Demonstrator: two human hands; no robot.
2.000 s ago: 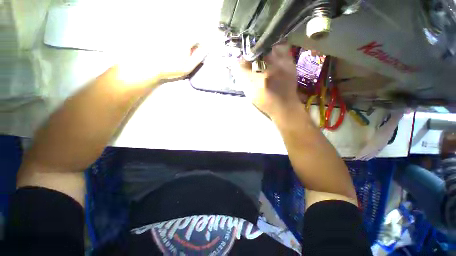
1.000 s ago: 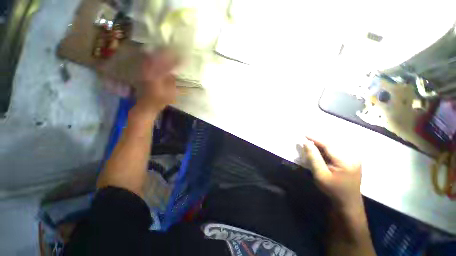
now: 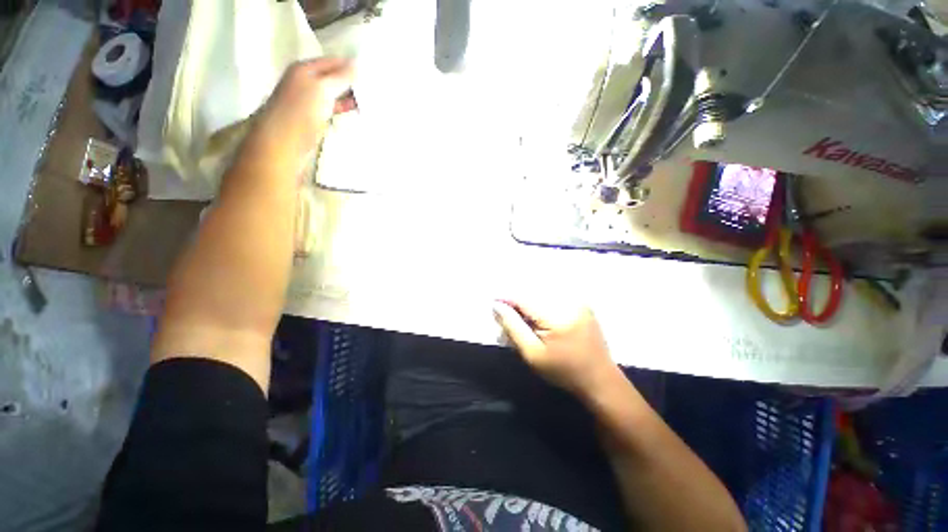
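Note:
My left hand [image 3: 317, 88] reaches to the far left, its fingertips at the glare-washed white stack of cut pieces [image 3: 359, 161]; whether it grips a piece is hidden by the glare. My right hand [image 3: 561, 343] rests at the table's front edge, thumb and fingers close together; I cannot tell if it holds anything. The sewing machine [image 3: 774, 88] stands at the right. Its presser foot and needle area [image 3: 613, 192] has neither hand near it. The needle plate area has a dark front edge.
A cream cloth bundle [image 3: 224, 78] lies left of the stack on a brown board [image 3: 62, 234]. A red-cased smartphone [image 3: 740, 200] and yellow-and-red scissors [image 3: 798, 283] lie under the machine arm. Blue crates [image 3: 780, 447] are below the table edge.
The view has swung back right since a second ago. My left hand has moved from the cloth and board area to the stack. My right hand remains at the front edge.

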